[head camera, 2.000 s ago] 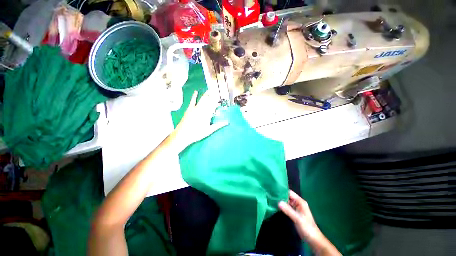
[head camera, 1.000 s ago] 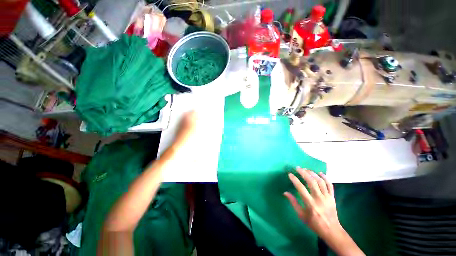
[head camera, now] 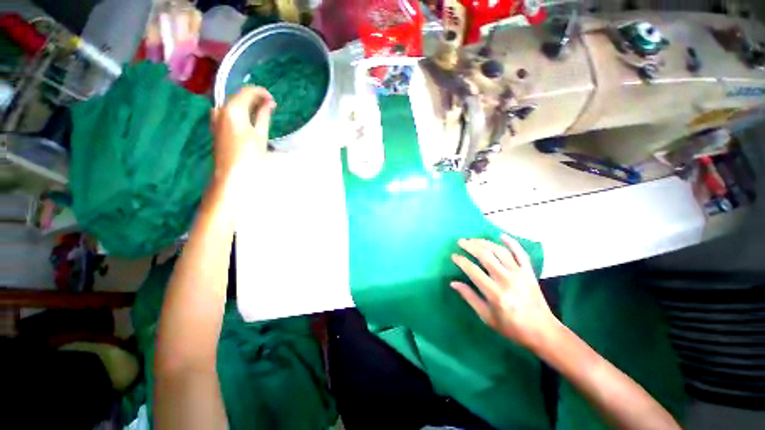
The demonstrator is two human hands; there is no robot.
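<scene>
A green cloth panel (head camera: 411, 227) lies on the white table under the left end of the sewing machine head (head camera: 537, 92) and hangs over the front edge. A small pale mark shows near its top. My right hand (head camera: 503, 294) rests on the panel with fingers spread. My left hand (head camera: 243, 126) is at the left rim of the metal bowl (head camera: 325, 92), thumb and fingertips together over its inside. Whether the fingertips pinch a piece is not clear. Small green pieces (head camera: 294, 84) lie in the bowl.
A heap of green cloth (head camera: 138, 159) is left of the bowl. The lamp (head camera: 366, 134) stands between bowl and needle. Dark snips (head camera: 600, 166) lie on the machine bed. Red-labelled bottles (head camera: 390, 29) are behind. Small red and black boxes (head camera: 715, 180) are at the right end.
The green panel, earlier gathered near the needle, now lies flatter. My left hand has moved from the cloth across the table to the bowl. My right hand has moved up onto the panel.
</scene>
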